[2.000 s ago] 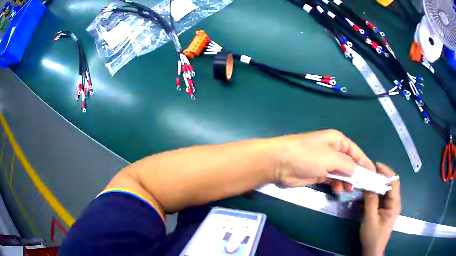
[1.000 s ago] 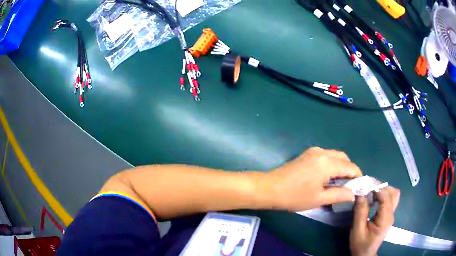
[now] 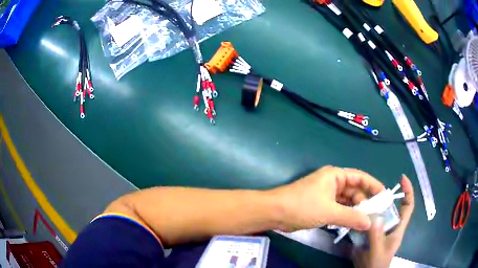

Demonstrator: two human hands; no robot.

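Note:
A bunch of small white sleeves or ties (image 3: 378,204) is held between my two hands at the lower right. A clear, greyish item, perhaps a small bag, shows under the bunch (image 3: 389,219); what it is I cannot tell. My left hand (image 3: 335,201) reaches across from the left with thumb and fingers on the bunch. My right hand (image 3: 385,238) holds it from below, fingers around its right side; the palm is partly hidden. The white-silver measuring strip (image 3: 309,239) runs under my hands along the near edge.
A wire harness with orange connector (image 3: 223,57) and black tape roll (image 3: 252,92) lies ahead. Steel ruler (image 3: 414,152), red-handled scissors (image 3: 461,209), more harnesses (image 3: 395,63), fan (image 3: 464,84) and yellow tool (image 3: 415,21) are right. Plastic bags (image 3: 141,39), another harness (image 3: 83,68) and blue bin (image 3: 14,21) are left.
The view has shifted, so bench items appear lower. My hands have turned the white bunch, whose ends now point up and right, and more of the clear item shows beneath it.

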